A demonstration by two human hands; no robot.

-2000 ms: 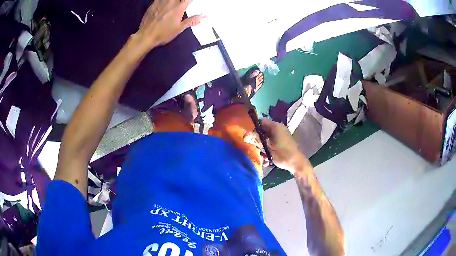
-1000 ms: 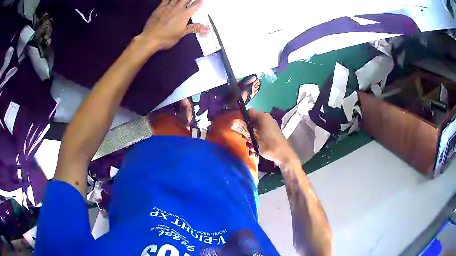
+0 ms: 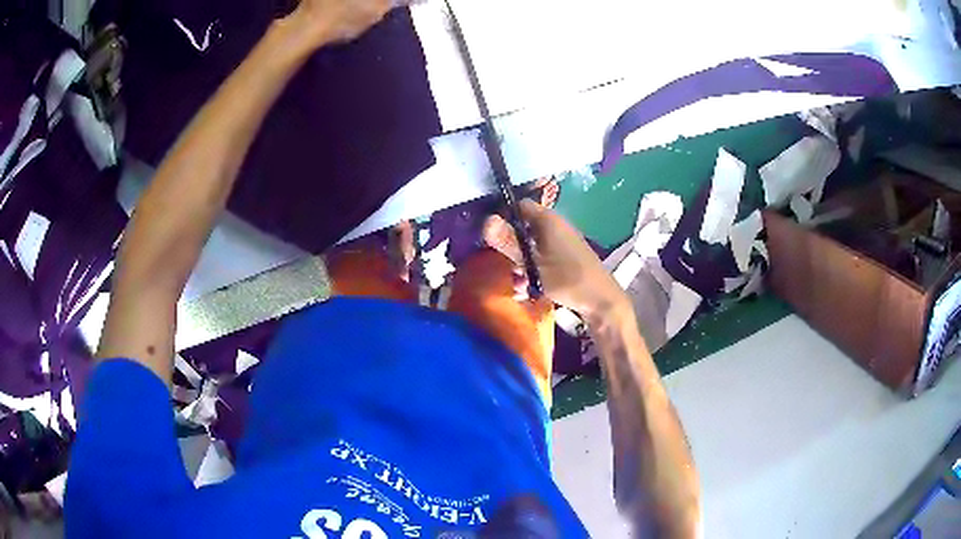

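Dark purple cloth (image 3: 337, 126) lies flat on the table at the upper left. Long black shears (image 3: 487, 126) point away from me along the cloth's right side, blades nearly together. My right hand (image 3: 559, 258) is shut on their handles below the table edge. My left hand (image 3: 342, 13) lies at the cloth's upper right edge, partly cut off by the top of the picture; its fingertips are out of view. A white layer (image 3: 406, 205) shows along the cloth's lower edge.
A curved purple offcut (image 3: 727, 86) lies on the table's front edge (image 3: 674, 116) at right. White and dark scraps (image 3: 659, 226) cover the green floor. An open brown wooden box (image 3: 843, 300) stands at right. More dark cloth and white scraps are heaped at left.
My left hand has moved up to the picture's top edge. The shears have moved up and forward, with my right hand still on the handles. The view has shifted slightly.
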